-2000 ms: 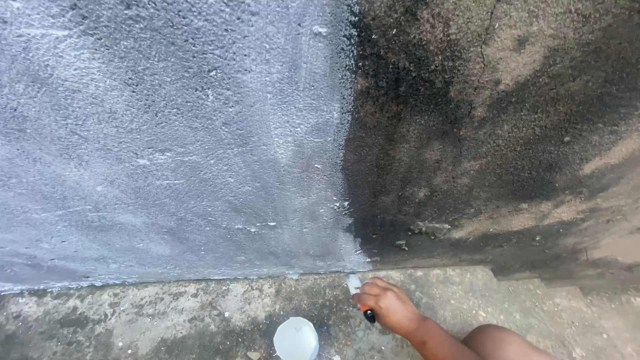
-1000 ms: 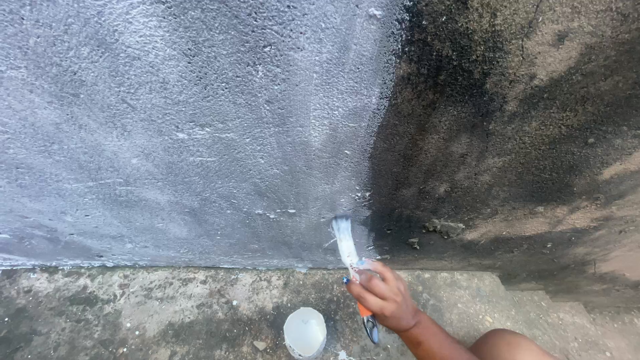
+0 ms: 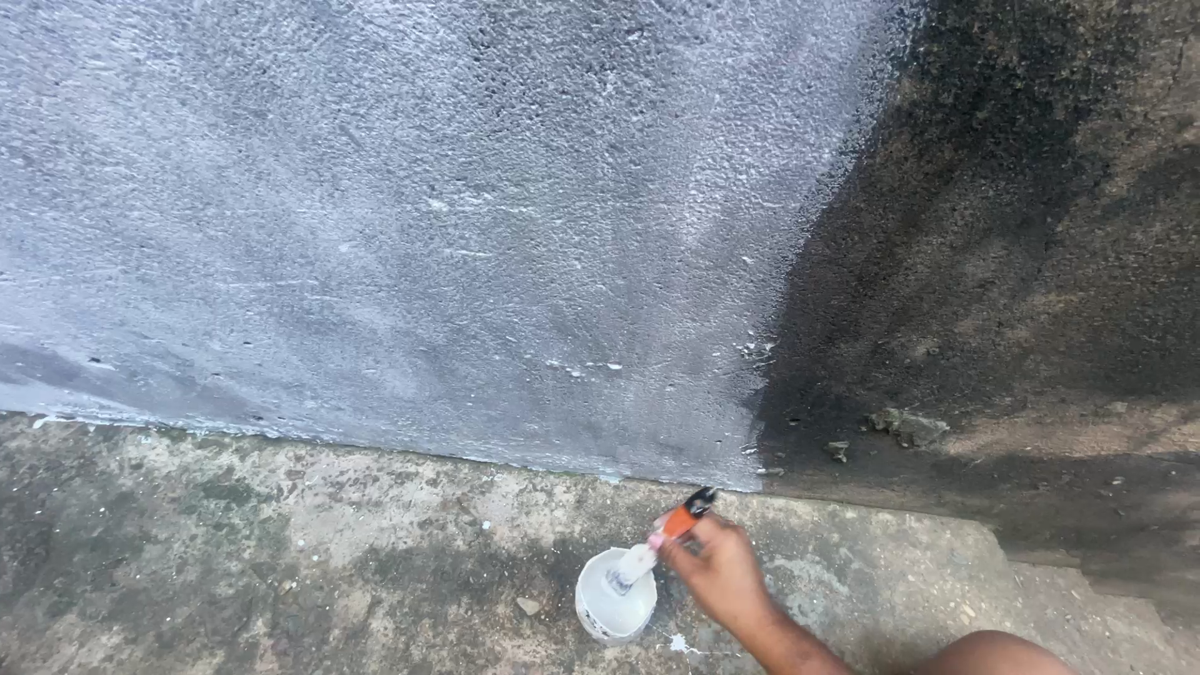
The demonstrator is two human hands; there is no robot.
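My right hand (image 3: 717, 567) grips a paintbrush (image 3: 684, 518) by its orange handle with a black end. The brush points down to the left, its white-coated bristles inside the mouth of a white plastic tub (image 3: 614, 630) that holds white paint. The tub stands on the concrete ledge, left of my hand. Above it rises a rough wall, whose left part (image 3: 469, 244) carries a thin whitish coat down to its foot. My left hand is not in view.
The bare, dark-stained wall part (image 3: 1012, 281) lies to the right, with small lumps of mortar (image 3: 909, 427) near its foot. Concrete steps (image 3: 1078, 600) go off at the lower right. A pebble (image 3: 528, 606) and white paint spots (image 3: 682, 643) lie on the ledge (image 3: 234, 562).
My right hand has turned the brush from the wall's lower edge down into the tub. A second ago the bristles pointed up against the coated wall.
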